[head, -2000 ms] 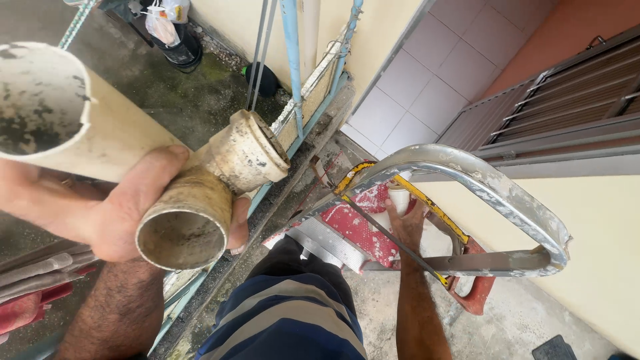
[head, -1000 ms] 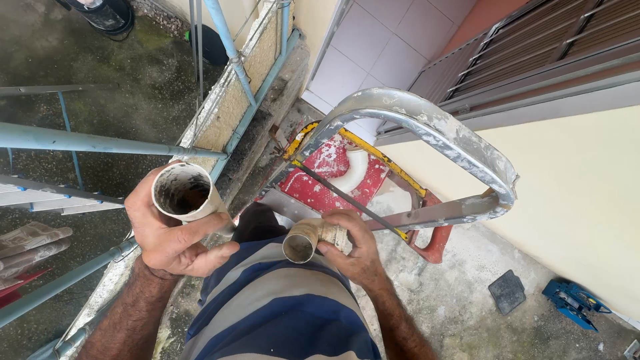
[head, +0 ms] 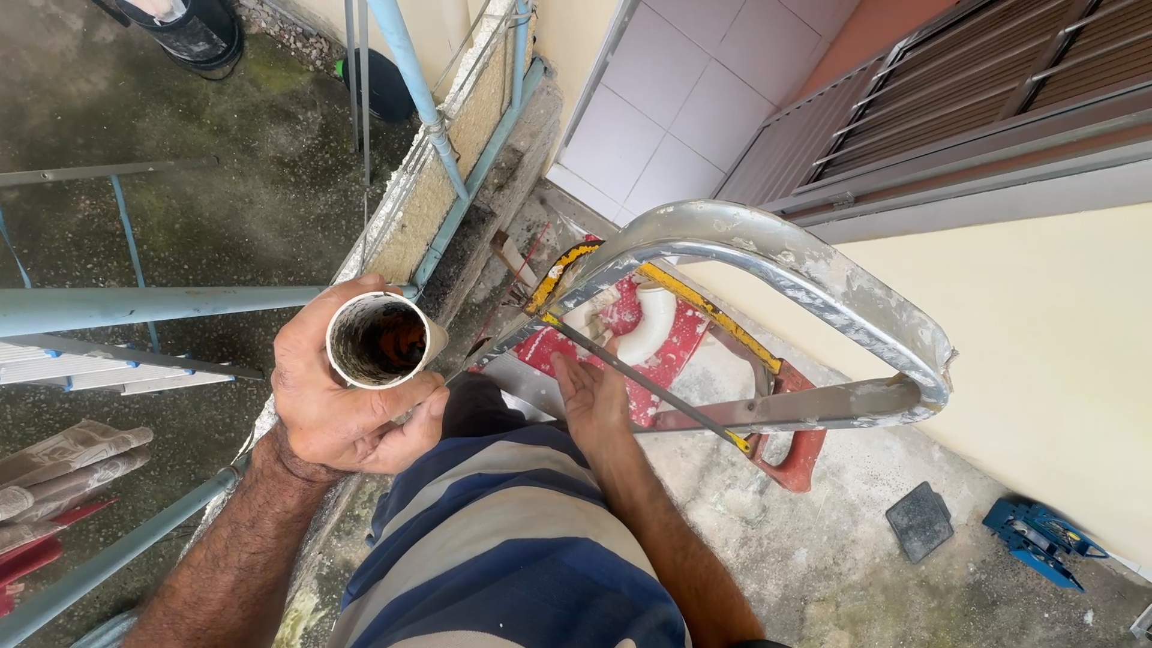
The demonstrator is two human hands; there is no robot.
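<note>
My left hand (head: 355, 396) is wrapped around a plastic pipe (head: 435, 340), whose open end faces up and shows a dark, dirty inside. My right hand (head: 589, 391) reaches toward the red paint-spattered top (head: 666, 382) of a stepladder, fingers apart. A white curved pipe elbow (head: 652, 324) lies there, and beside it a dirty pipe fitting (head: 589, 317) sits just beyond my right fingertips. A hacksaw (head: 706, 310) with a yellow frame and red handle hangs across the ladder's metal rail (head: 783, 247).
Light blue metal railing (head: 180, 310) runs along a low wall at the left. Another ladder (head: 108, 364) and wrapped rolls (head: 72, 468) are below it. On the concrete at the right lie a dark square piece (head: 918, 522) and a blue tool (head: 1039, 540). A barred window (head: 981, 81) is above.
My right hand held the dirty pipe fitting near my waist one second ago; it has moved up to the ladder top and let the fitting go. My left hand still holds the pipe.
</note>
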